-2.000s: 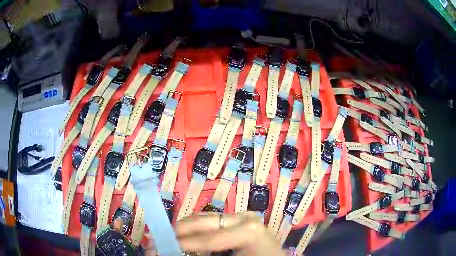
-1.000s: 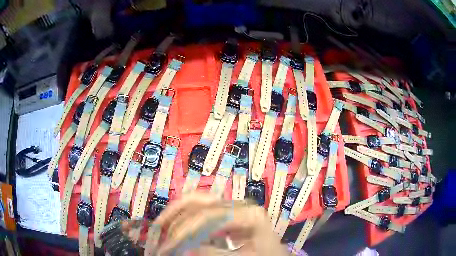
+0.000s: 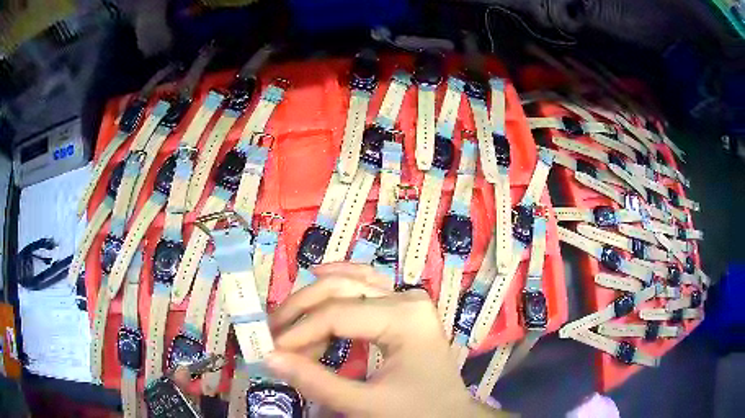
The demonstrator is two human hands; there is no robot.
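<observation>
My right hand (image 3: 372, 343) reaches in at bottom centre, its thumb and forefinger shut on the short buckle-side watch strap (image 3: 241, 294). The strap is raised above the tray, its pale inner side and metal buckle pointing up. A watch case (image 3: 274, 402) shows just below the pinch; whether it joins this strap is unclear. A dark watch with lit digits (image 3: 167, 400) is at the bottom left edge. A small skin-toned patch beside it may be a fingertip of my left hand (image 3: 186, 377), too blurred to tell. Watches with cream and blue-grey straps lie in rows on the red-orange tray (image 3: 306, 167).
A second red-orange tray (image 3: 614, 377) at right is covered with crossing watches. At left are a grey device with a blue display (image 3: 51, 155), a white sheet (image 3: 57, 326) and a black coiled cable (image 3: 41, 265). Blue bins (image 3: 355, 15) and a thin cable are behind.
My right hand has turned and its fingers now show clearly, pinching the strap. The raised strap now shows its pale inner side. The view has shifted slightly, moving the trays up and left.
</observation>
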